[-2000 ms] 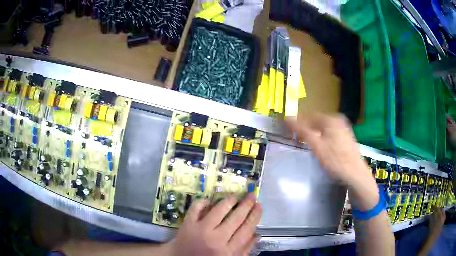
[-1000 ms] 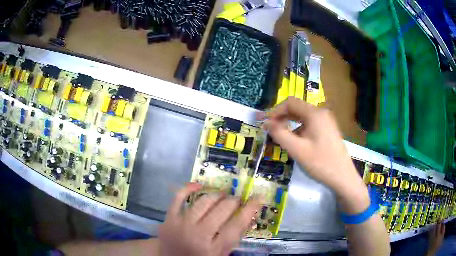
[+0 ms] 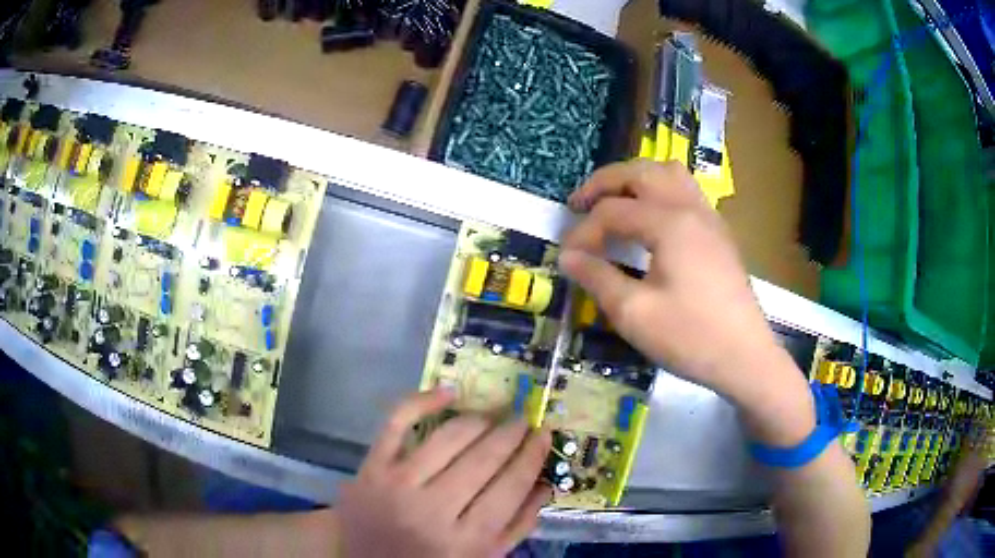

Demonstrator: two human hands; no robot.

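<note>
Two cream-tan circuit boards point(image 3: 442, 365) lie side by side on the conveyor, with yellow blocks near the top and a black cylinder below them. A yellow-tailed metal strip point(image 3: 554, 365) stands along the seam between them, silver end up. My right hand point(image 3: 671, 273) is over the right board's top, thumb and finger pinched at the strip's upper end; the exact contact is partly hidden. My left hand point(image 3: 458, 469) lies spread over the boards' lower part, fingertips by the strip's yellow end. Another yellow strip point(image 3: 631, 452) runs along the right board's right edge.
Rails point(image 3: 360, 169) border the boards. Beyond are a black tray of green pieces point(image 3: 529, 104), black capacitors point(image 3: 406, 107) in a cardboard box, loose yellow-tailed strips point(image 3: 682, 120) and a green bin point(image 3: 938, 262). More boards point(image 3: 164, 262) lie left and right. Another person's hand point(image 3: 966, 469) is at far right.
My right hand came from the loose strips to the boards' top edge. A strip now lies between the boards, another at the right edge. The view shifted; my left hand stays over the boards.
</note>
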